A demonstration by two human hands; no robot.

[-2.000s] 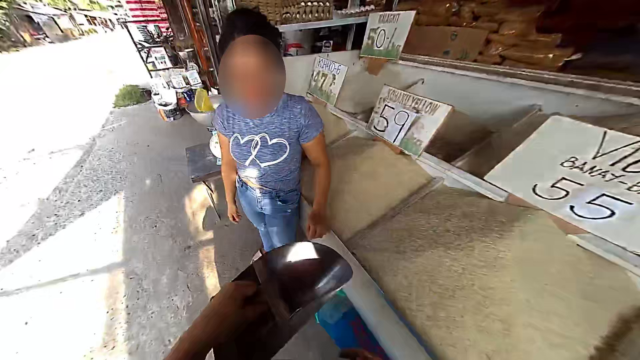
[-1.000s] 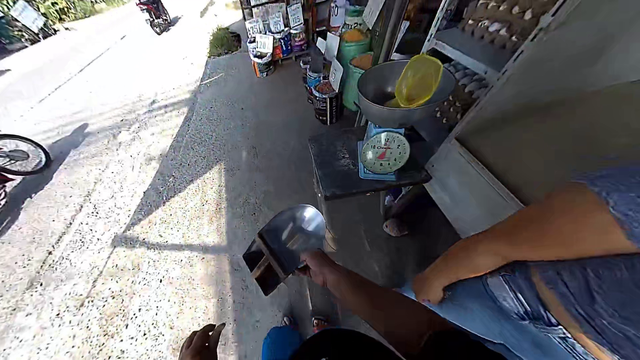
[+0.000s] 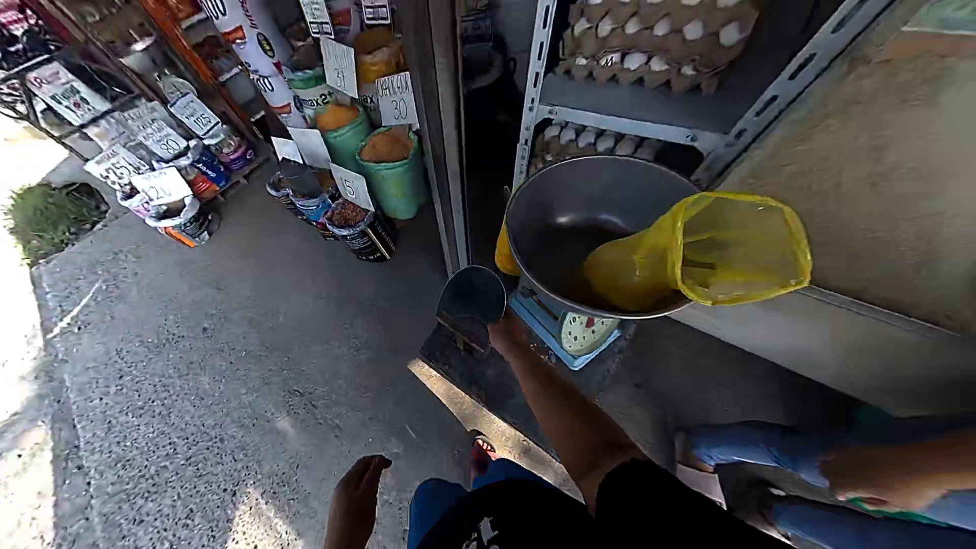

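Note:
My right hand (image 3: 505,335) is closed on the handle of a metal scoop (image 3: 471,301), which is over the dark table (image 3: 488,381), left of the weighing scale; whether the scoop touches the table I cannot tell. Near the bottom edge, my left hand (image 3: 357,499) hangs free and holds nothing. A large metal bowl (image 3: 602,179) rests on the blue dial scale (image 3: 583,335). In the bowl lies a yellow mesh bag (image 3: 637,267), its wide rim (image 3: 801,244) spread over the bowl's right edge.
Egg trays (image 3: 656,46) stand on a metal rack (image 3: 633,126) behind the bowl. Green sacks (image 3: 400,179) and open bags of feed with price cards stand beyond a post (image 3: 438,145). At the lower right are another person's arm (image 3: 900,465) and jeans. Concrete floor (image 3: 221,343) extends to the left.
The view has swung from the grain bins to the scale table. My right hand has brought the scoop from over the floor to the table beside the scale.

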